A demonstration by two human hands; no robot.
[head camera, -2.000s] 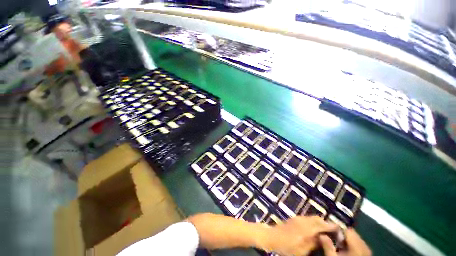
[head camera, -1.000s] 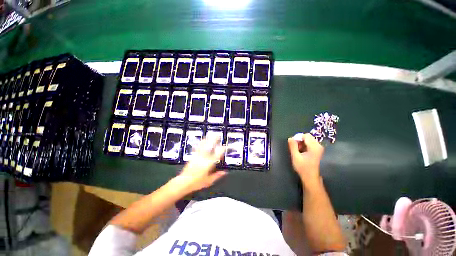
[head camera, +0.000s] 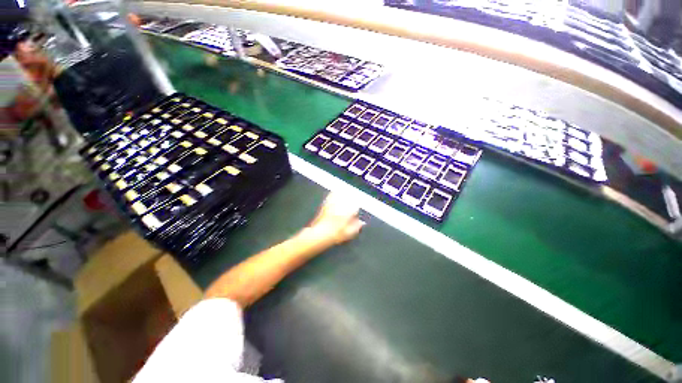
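A black tray (head camera: 389,161) with three rows of phone display units lies on the green conveyor belt, beyond the white edge rail. My left hand (head camera: 339,220) is over the bench beside the rail, just short of the tray and not touching it. It looks empty, with the thumb apart from the blurred fingers. Only a small pale bit at the bottom edge (head camera: 477,380) may be my right hand; what it does is hidden. A few small loose parts (head camera: 544,380) show at the bottom edge, cut off.
Stacked trays (head camera: 247,187) with display units on top stand at left on the bench. An open cardboard box (head camera: 123,307) is below them. More trays (head camera: 329,66) lie beyond the belt, and another tray (head camera: 538,142) is at right under the white shelf. A person's arm (head camera: 34,63) shows far left.
The tray of display units has moved from the bench in front of me, over the rail, onto the belt. My left hand has moved forward to the rail. The view has turned left.
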